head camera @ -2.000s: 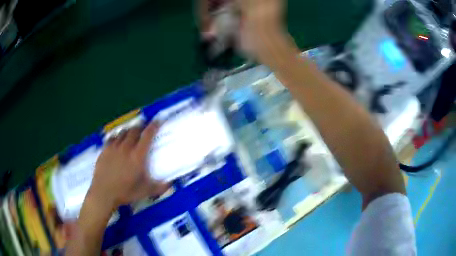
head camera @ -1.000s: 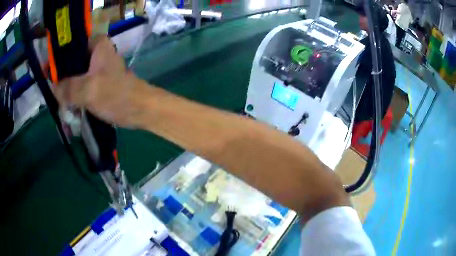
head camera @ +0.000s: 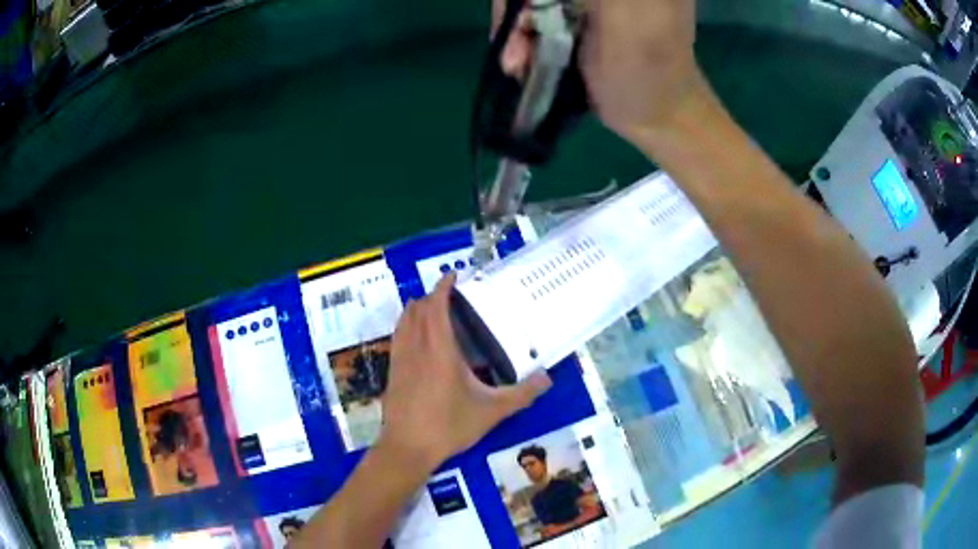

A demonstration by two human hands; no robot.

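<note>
A long white housing [head camera: 601, 270] with rows of vent slots lies slantwise on the printed work mat [head camera: 365, 461], its dark open end towards the left. My left hand [head camera: 440, 375] grips that end, thumb on the near side and fingers on the far side. My right hand [head camera: 633, 64], partly cut off by the top edge, holds the auto-feed screwdriver [head camera: 531, 107] upright. The screwdriver nozzle [head camera: 488, 238] is at the far corner of the housing's left end; whether it touches is unclear. My right forearm hides the housing's right end.
The dark green conveyor belt [head camera: 268, 161] runs behind the bench. The white screw feeder [head camera: 858, 172] with a lit display stands at the right. Crumpled clear plastic [head camera: 740, 332] lies on the right bench end. A black hose [head camera: 954, 432] curves at the right edge.
The view has swung back from the feeder to the bench. The white housing now lies on the mat with my left hand on it. The screwdriver is now over the housing's left end.
</note>
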